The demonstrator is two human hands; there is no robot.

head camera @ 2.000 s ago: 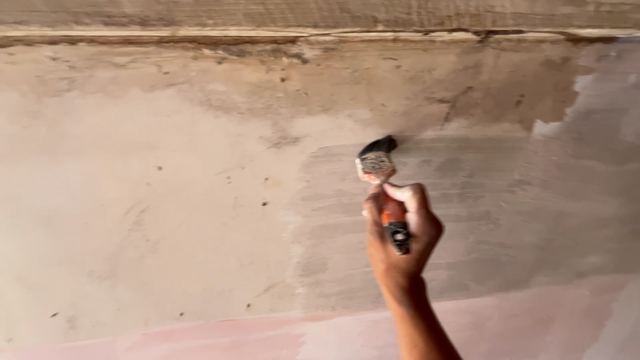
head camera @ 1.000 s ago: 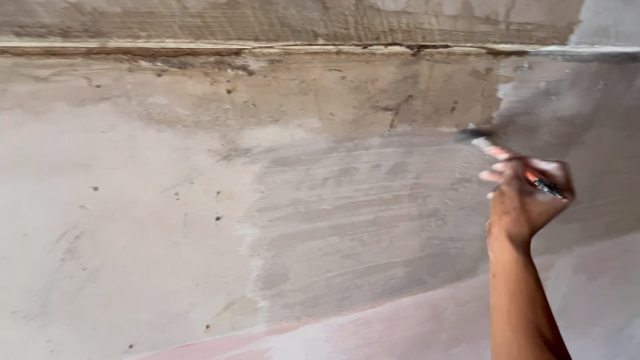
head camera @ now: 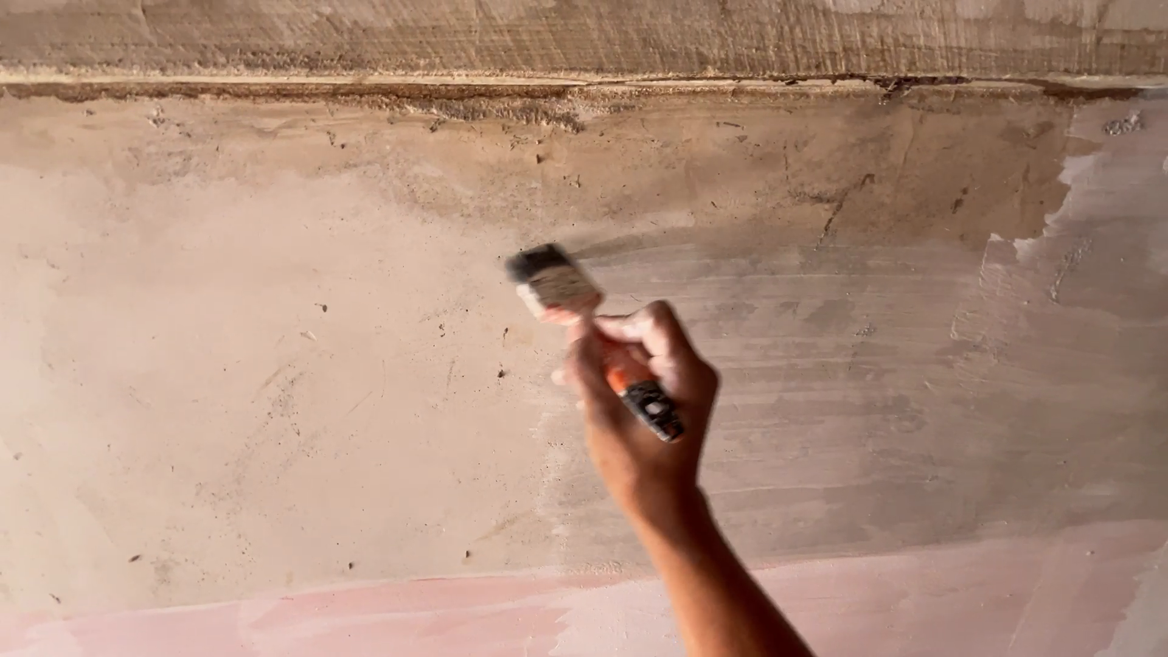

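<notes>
My right hand [head camera: 648, 401] grips a paintbrush [head camera: 558, 290] by its orange and black handle. Dark bristles point up and left against the wall [head camera: 274, 365], at the left end of a greyish coated patch [head camera: 803, 392] with horizontal strokes. Dried whitish paint covers the brush's ferrule, which is slightly blurred. Bare beige plaster with small dark specks lies to the left of the brush. My left hand is out of the frame.
A rough ledge or beam [head camera: 584, 41] runs across the top, with a dark crack below it. Brown, stained plaster [head camera: 958, 173] lies under the crack at the upper right. A pink band [head camera: 411, 616] crosses the bottom.
My right hand with the brush was farther right along the coated patch one second ago; now it is at the patch's upper left edge. The view has shifted somewhat.
</notes>
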